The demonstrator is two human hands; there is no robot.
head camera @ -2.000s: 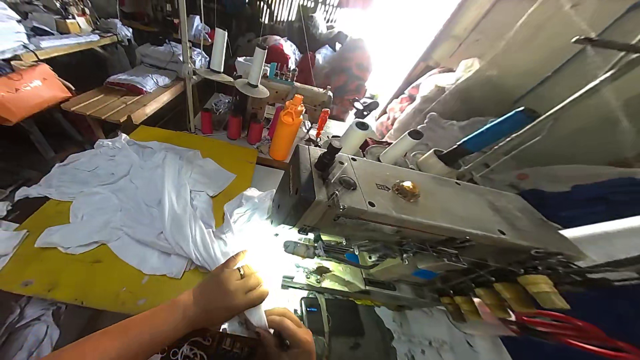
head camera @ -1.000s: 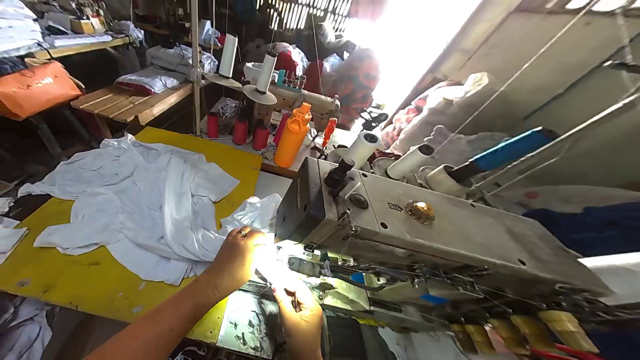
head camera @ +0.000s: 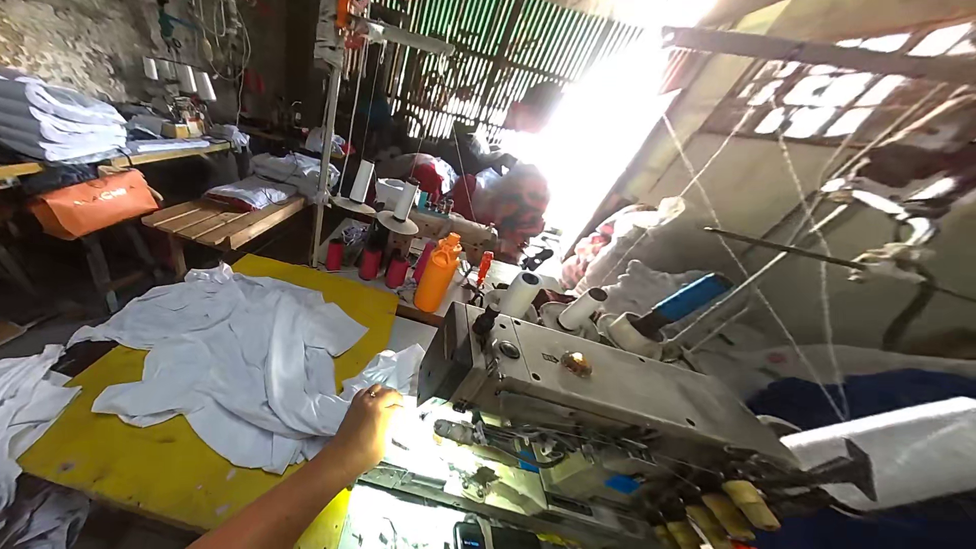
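My left hand (head camera: 370, 427), with a ring on one finger, rests on white fabric just left of the head of an industrial sewing machine (head camera: 595, 381). Its fingers are curled over the cloth, partly lost in the lamp's glare. The white garment (head camera: 236, 358) spreads over a yellow tabletop (head camera: 152, 473), and a bunched part of white cloth (head camera: 389, 370) lies beyond the hand, beside the machine. My right hand is out of view. White thread cones (head camera: 520, 296) and a blue cone (head camera: 690, 296) stand behind the machine head.
An orange bottle (head camera: 438, 274) and red thread spools (head camera: 371, 263) stand behind the table. A wooden bench (head camera: 221, 221) holds packed cloth at the back left, near an orange bag (head camera: 95, 204). Yellowish rollers (head camera: 728, 515) and a white roll (head camera: 892, 450) are at the lower right.
My right hand, seen at the machine beside my left hand in both earlier frames, has left the view. My left hand remains by the machine head. The view has tilted upward.
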